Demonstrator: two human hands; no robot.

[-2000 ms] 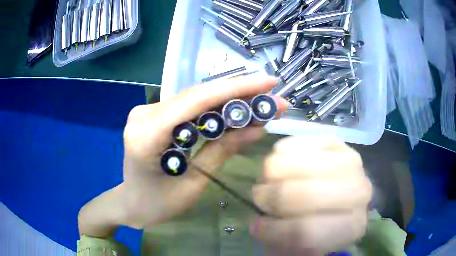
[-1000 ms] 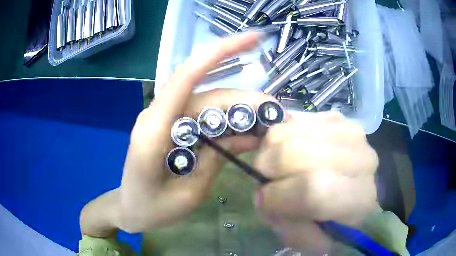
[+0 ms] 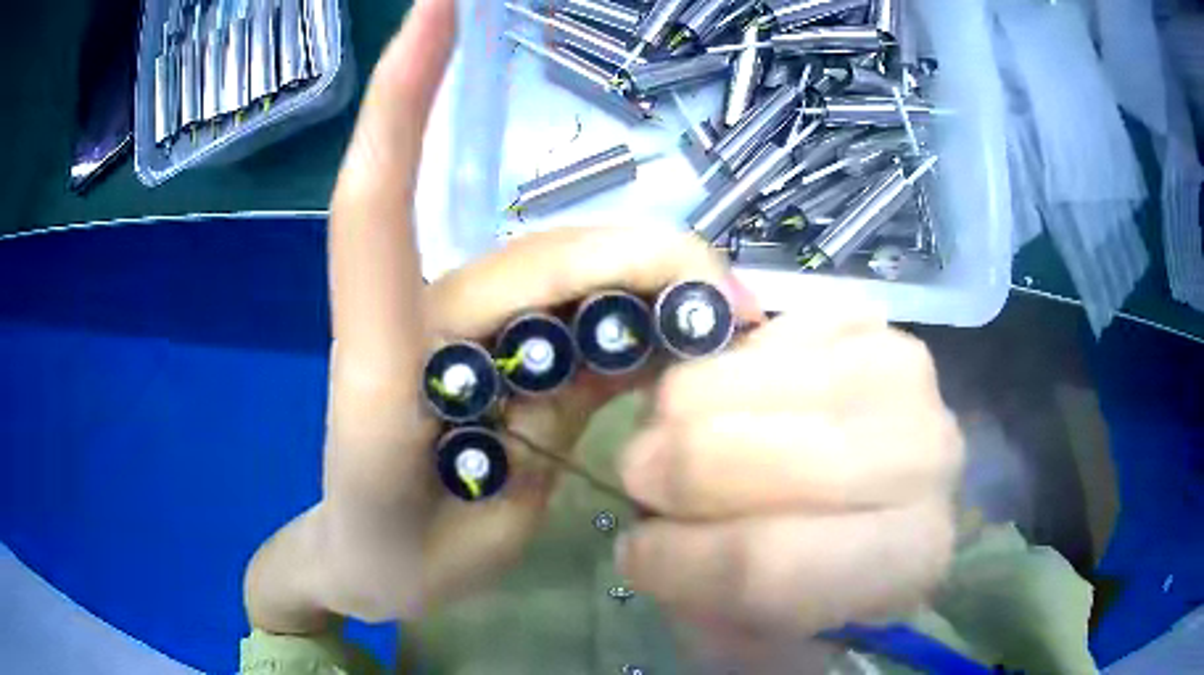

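Note:
My left hand (image 3: 383, 435) holds several metal cylinders (image 3: 613, 331) in a curved row, their dark end faces with pale centres towards me. Yellow strands show on some faces. My left index finger points up, off the cylinders. My right hand (image 3: 792, 481), slightly blurred, is closed around slim tweezers with a blue grip (image 3: 911, 647). The thin dark tip (image 3: 561, 459) reaches to the left, close to the two leftmost cylinders; whether it touches one cannot be told.
A large white translucent tray (image 3: 984, 198) behind my hands holds a loose heap of cylinders, one lying apart at its left. A small clear box (image 3: 337, 99) with rows of cylinders stands at upper left, a black glossy slab (image 3: 106, 106) beside it. Whitish plastic sleeves (image 3: 1083, 172) lie at right.
My left index finger has swung up and left, away from the cylinders. The held cylinders have tilted so their faces look darker. My right hand has shifted slightly left with the tweezers.

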